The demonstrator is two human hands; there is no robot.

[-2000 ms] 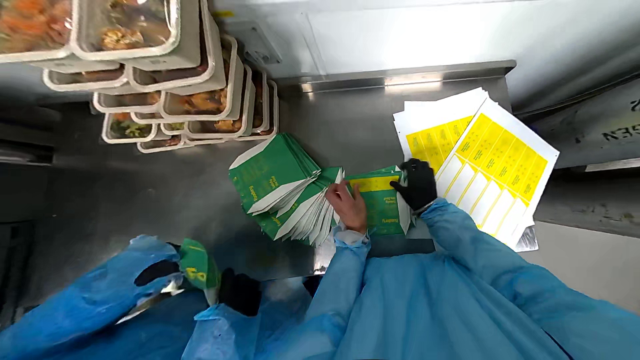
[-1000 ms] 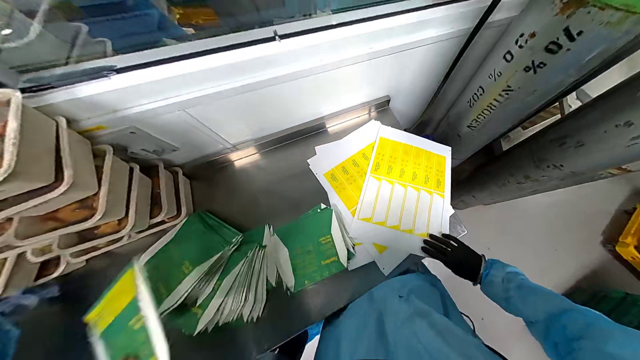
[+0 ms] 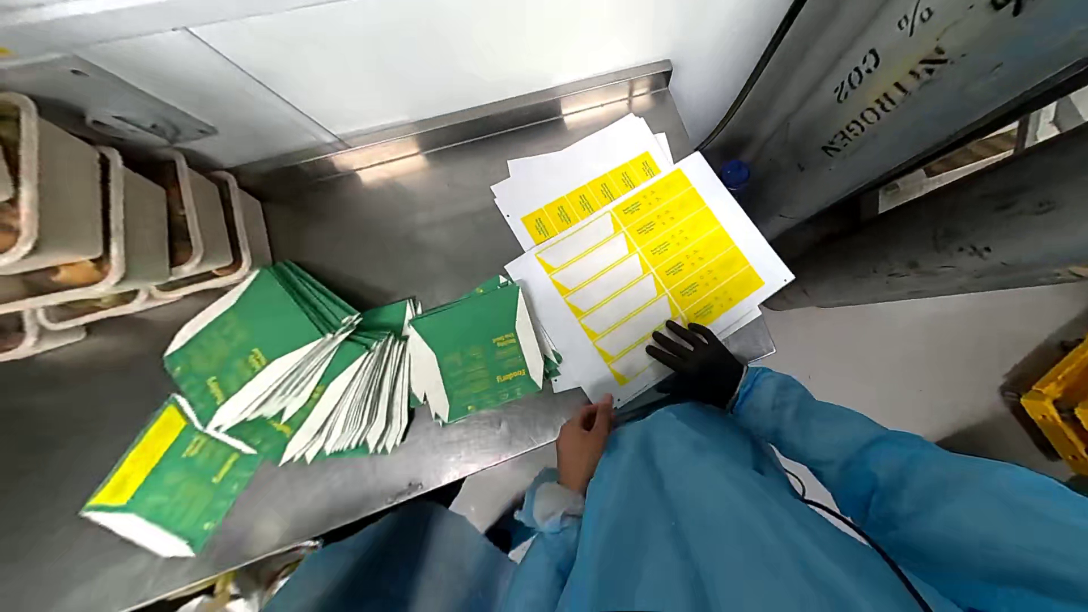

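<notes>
A printed sheet of yellow labels (image 3: 671, 255) lies slanted over other white and yellow sheets (image 3: 586, 183) on the steel table. My right hand (image 3: 697, 361), in a black glove, rests on its lower edge with the fingers apart. My left hand (image 3: 585, 442) is bare and bent at the sheet's bottom corner; whether it pinches the paper cannot be told. Left of the sheets are a green cardboard sleeve (image 3: 476, 353) and fanned stacks of similar sleeves (image 3: 263, 340) with white flaps. A sleeve with a yellow strip (image 3: 140, 455) lies at the lower left.
Stacked food trays (image 3: 136, 221) stand at the left. A raised steel rim (image 3: 476, 119) runs along the back of the table against a white wall. Large grey cylinders (image 3: 884, 102) are at the right, and a yellow crate (image 3: 1062, 408) is on the right-hand side.
Both my hands were on a green sleeve with a yellow strip; now they are at the label sheets. The other person's hands are out of view. The view has swung right.
</notes>
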